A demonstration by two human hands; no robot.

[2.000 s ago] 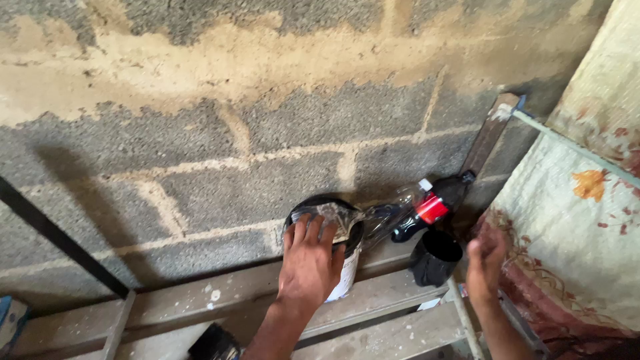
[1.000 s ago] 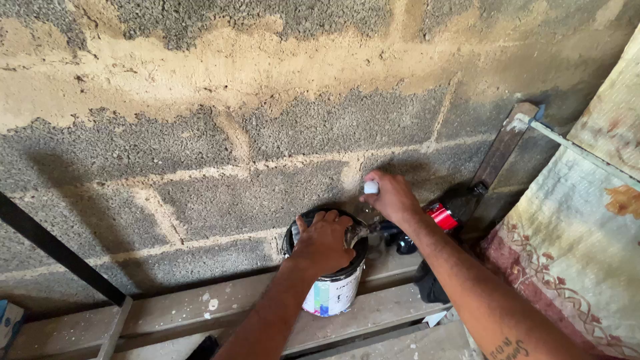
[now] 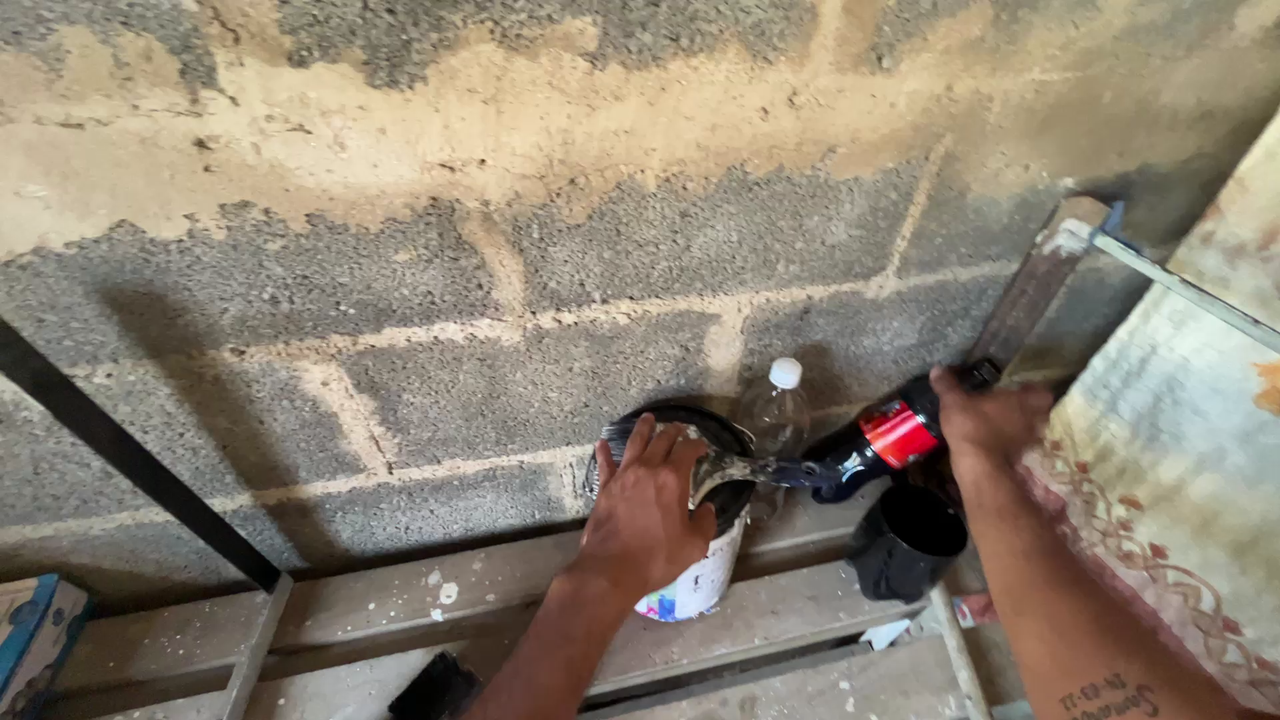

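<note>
My left hand (image 3: 650,505) rests with spread fingers on top of a white paint can (image 3: 705,580) with a dark rim, beside a paintbrush (image 3: 770,472) whose handle points right. Just behind the can, a clear plastic bottle with a white cap (image 3: 786,375) stands upright near the wall. To the right, my right hand (image 3: 990,420) is at the capped end of a tilted dark bottle with a red label (image 3: 895,435); its fingers are partly hidden, so the grip cannot be made out. Below that bottle stands a black cup-like container (image 3: 910,540).
The slatted wooden shelf (image 3: 350,605) runs along a concrete block wall (image 3: 600,250). A black metal bar (image 3: 130,450) slants at the left above a blue and white box (image 3: 35,635). At the right are a wooden post (image 3: 1040,280) and a patterned cloth (image 3: 1170,480).
My right hand has moved from the clear bottle's white cap to the dark bottle. The clear bottle, leaning two seconds ago, now stands upright. My left hand stays at the can.
</note>
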